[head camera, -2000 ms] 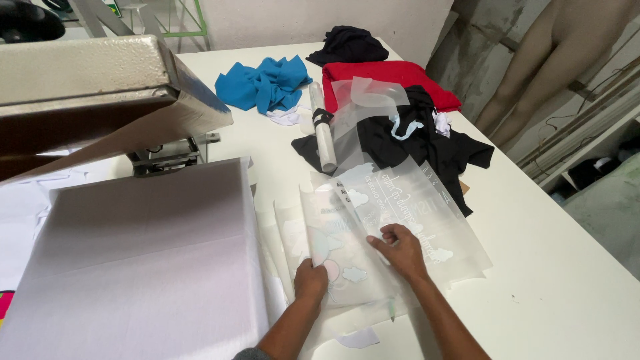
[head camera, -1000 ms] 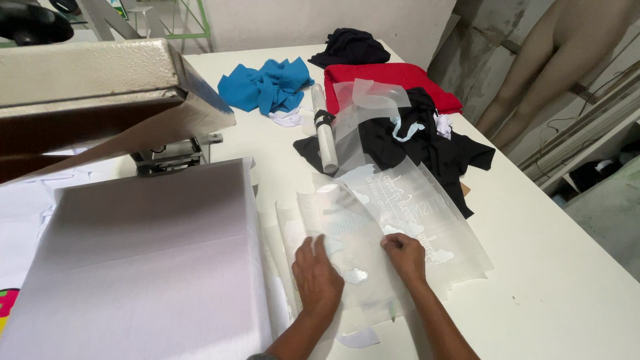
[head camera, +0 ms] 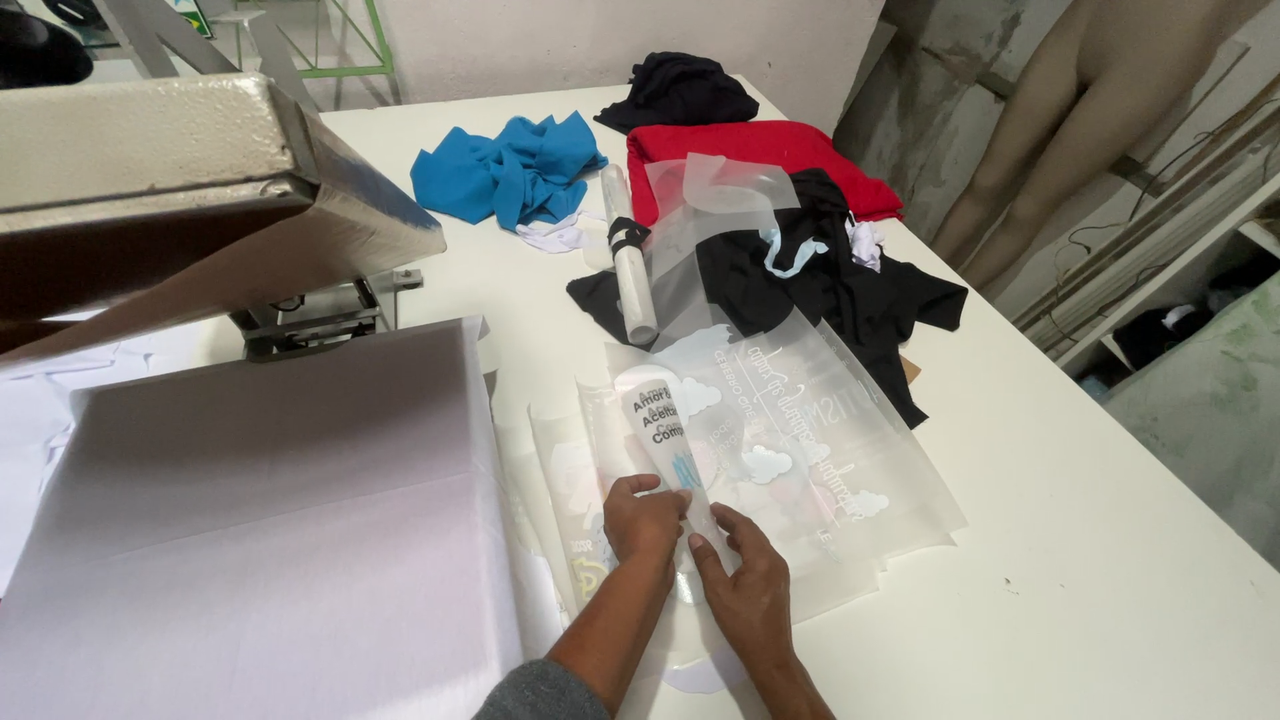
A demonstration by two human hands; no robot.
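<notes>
My left hand [head camera: 645,520] grips the curled edge of a translucent printed transfer film sheet [head camera: 662,425], its fingertips bent over the film. Close on the right, my right hand [head camera: 740,585] touches the same curl with its fingers curved and apart from the thumb. Black lettering and a blue mark show on the curled part. Beneath and to the right lie several more translucent film sheets [head camera: 850,520] with white lettering and cloud prints. How many sheets overlap cannot be told.
A heat press with a raised upper platen [head camera: 140,150] and cloth-covered lower platen [head camera: 280,530] stands left. Behind the films lie a film roll [head camera: 632,285], black garment [head camera: 850,280], red cloth [head camera: 740,140], blue cloth [head camera: 515,170] and dark cloth [head camera: 685,90]. A mannequin [head camera: 1090,110] stands beyond the white table [head camera: 1080,600].
Both hands have come closer together near the middle of the sheets. A film that lay flatter is now curled up between them, with black lettering showing.
</notes>
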